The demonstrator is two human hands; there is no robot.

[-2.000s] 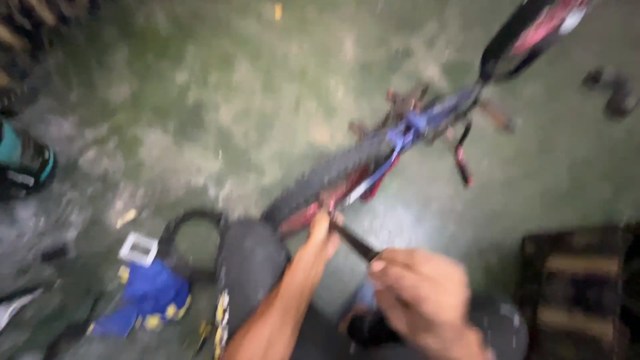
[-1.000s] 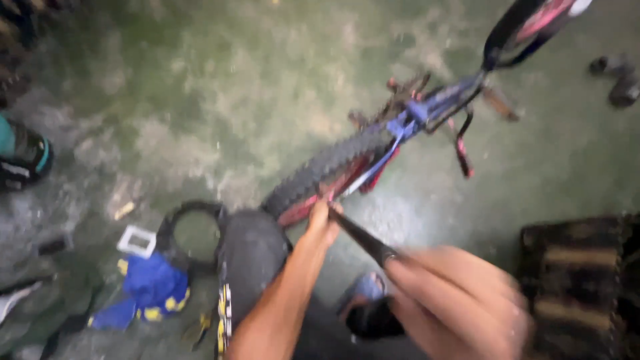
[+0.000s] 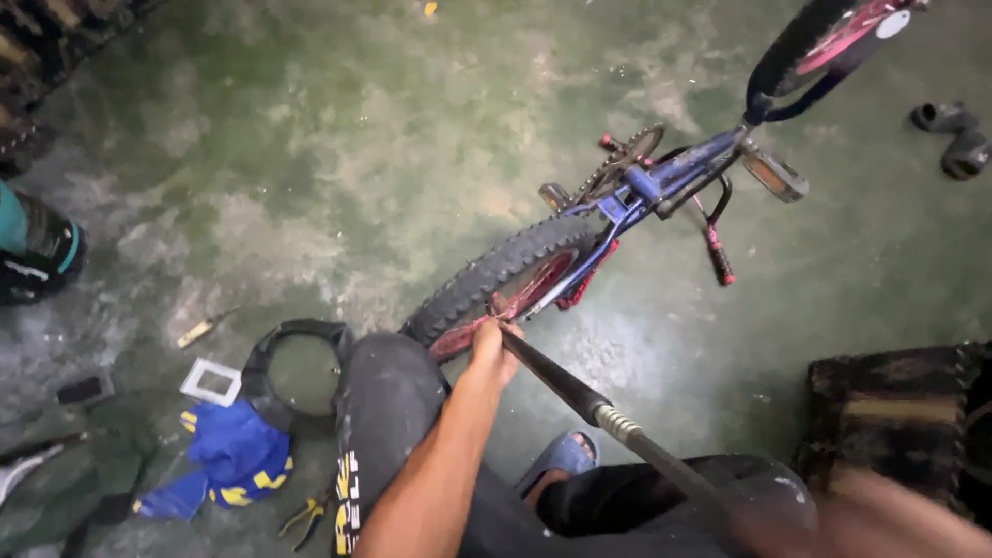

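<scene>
A blue bicycle frame (image 3: 643, 186) lies upturned, its knobby rear tyre (image 3: 504, 267) pointing towards me. At that wheel's red hub area, my left hand (image 3: 494, 349) closes around the near end of a long dark bar (image 3: 558, 376) with a ribbed silver section. The bar slants down to the right, and its other end runs into my right hand (image 3: 775, 527), which is heavily blurred at the bottom right. How the bar meets the hub is hidden by my left fingers. The chainring (image 3: 643, 143) and a pedal (image 3: 775, 172) stand beyond the wheel.
Left of my knee lie a black ring-shaped tyre or tube (image 3: 263, 356), a white square frame (image 3: 211, 381), a blue and yellow cloth (image 3: 240, 449) and yellow-handled pliers (image 3: 304, 521). A dark patterned piece of furniture (image 3: 891, 411) is at right; a teal and black container (image 3: 39, 240) at left.
My right hand has moved away from my left hand, towards the lower right, and more of the bar shows between them. My left hand stays at the wheel hub.
</scene>
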